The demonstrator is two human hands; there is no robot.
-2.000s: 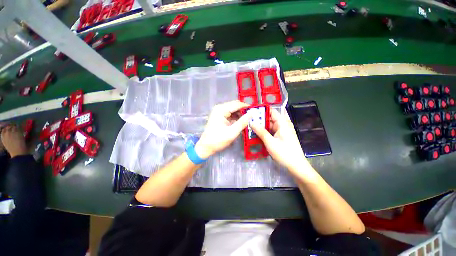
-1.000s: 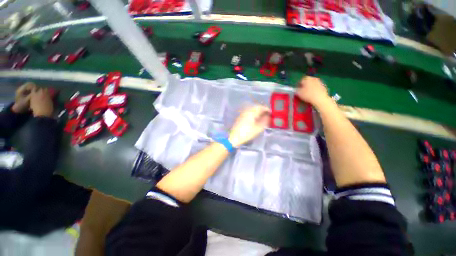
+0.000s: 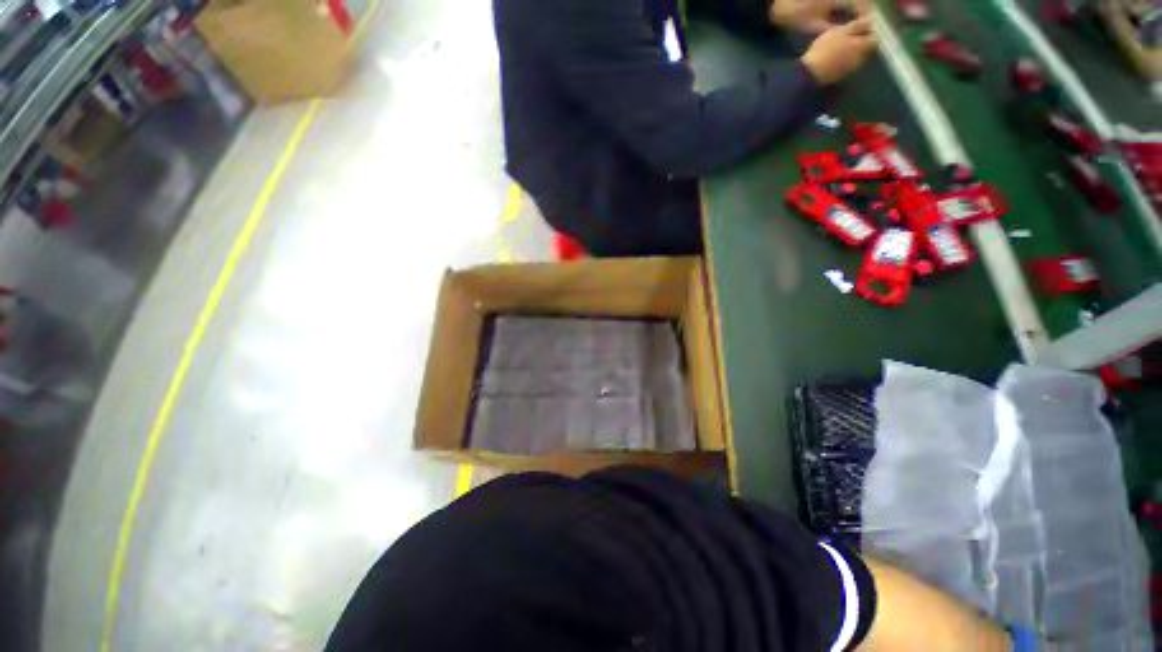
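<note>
Neither of my hands shows. Only my left forearm with a black sleeve and the edge of a blue wristband shows at the lower right, cut off by the frame. The whitish blister tray (image 3: 937, 478) lies on the dark green bench at the right, its visible pockets empty. A black carrier tray (image 3: 835, 446) shows under its left edge. An open cardboard box (image 3: 573, 283) stands on the floor left of the bench, with whitish blister sheets (image 3: 580, 382) lying inside it.
A heap of red units (image 3: 898, 210) with white labels lies on the bench. Another person in dark clothes (image 3: 612, 115) works beyond the box. A grey-white post (image 3: 1115, 329) stands at the right by the green conveyor. Another cardboard box (image 3: 274, 45) is on the floor at upper left.
My view has swung to the left and down, from the tray to the floor and cardboard box. Both hands have left the picture.
</note>
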